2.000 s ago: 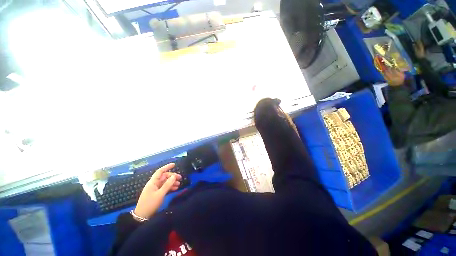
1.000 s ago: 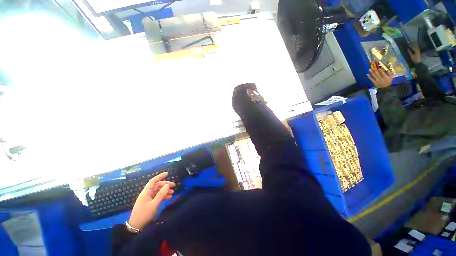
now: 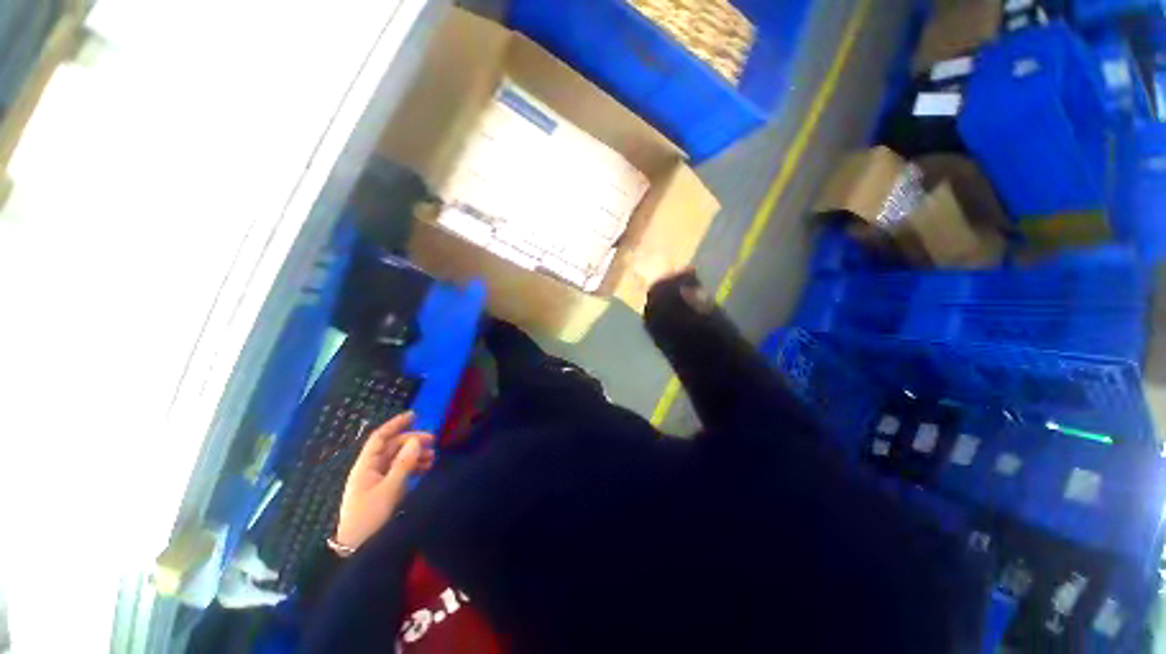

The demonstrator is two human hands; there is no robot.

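Observation:
An open brown carton [image 3: 691, 217] stands beside the bench. Tight rows of small white packets [image 3: 563, 192] lie in it, with a blue mark near their far end. My right hand [image 3: 675, 288] is small and blurred at the carton's near right flap, mostly hidden by the dark sleeve; whether it holds the flap cannot be told. My left hand [image 3: 376, 480] is low at the edge of the keyboard [image 3: 335, 441], fingers loosely curled and apart, with nothing seen in it.
The bright white bench [image 3: 154, 243] runs along the left. A blue tote [image 3: 639, 77] with tan pieces stands beyond the carton. Blue crates [image 3: 1036, 141] and dark bins with white labels fill the right. A yellow line [image 3: 767, 192] crosses the grey floor. A mouse [image 3: 391, 326] lies by the keyboard.
The view has swung right, so the carton is now fully in sight. My right hand has moved from over the bench to the carton's flap. My left hand stays low by the keyboard.

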